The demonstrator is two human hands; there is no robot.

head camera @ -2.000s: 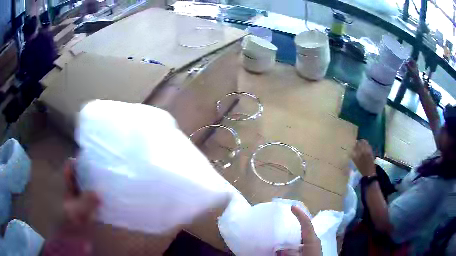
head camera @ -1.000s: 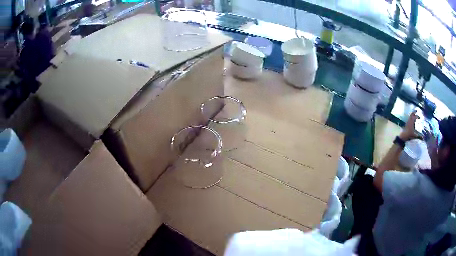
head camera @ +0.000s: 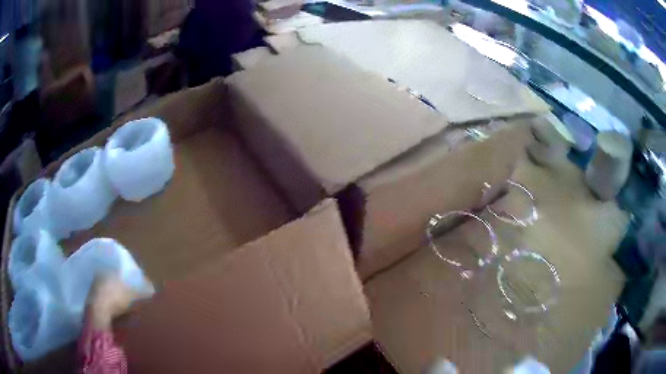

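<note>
An open carton [head camera: 212, 182] stands at the left. Several white wrapped pots stand along its far-left side, one of them at the back [head camera: 139, 159]. My left hand [head camera: 109, 298], blurred and in a red-pink sleeve, is at the near side of another wrapped pot [head camera: 106, 259] and appears to grip it. This pot is inside the carton, beside the other pots. The carton's near flap [head camera: 277, 292] is folded out. My right hand is not in view.
Shiny wire rings [head camera: 461, 239] lie on the cardboard-covered table [head camera: 438, 321] at the right. A bare pot [head camera: 609, 164] stands farther back. A closed carton [head camera: 336, 109] adjoins the open one. White shapes are cut off at the bottom edge. A dark-clothed person [head camera: 217, 40] is behind.
The view has swung left, bringing the open carton and its pots into sight. My left hand, out of view a second ago, is now at a wrapped pot inside the carton.
</note>
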